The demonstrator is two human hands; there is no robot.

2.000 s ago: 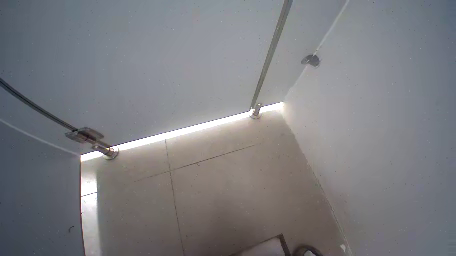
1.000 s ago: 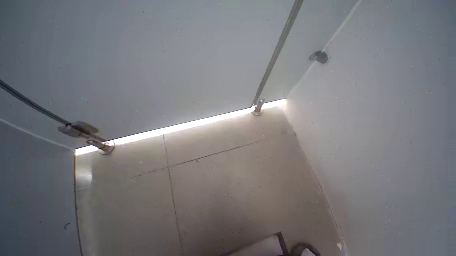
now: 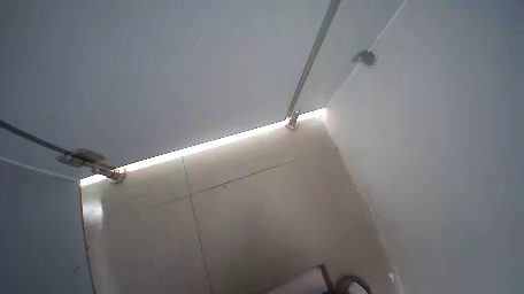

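Neither of my hands is in view. The pale grey-blue cubicle door (image 3: 189, 69) stands closed across the upper part of the picture, with a bright strip of light below it. A metal hinge-like fitting (image 3: 83, 158) sits at the door's lower left edge. A metal foot (image 3: 116, 174) stands on the floor beside it, and another small metal foot (image 3: 293, 120) stands near the door's lower right.
Pale side panels stand at the left (image 3: 34, 229) and right (image 3: 448, 143). A small dark bracket (image 3: 365, 57) is at the upper right seam. Beige tiled floor (image 3: 247, 212) lies below. A white object with a dark edge (image 3: 301, 282) and a dark rounded object (image 3: 352, 285) are cut off at the bottom.
The camera view has shifted and tilted slightly. The door, fittings and panels look otherwise the same, and no hand shows in any frame.
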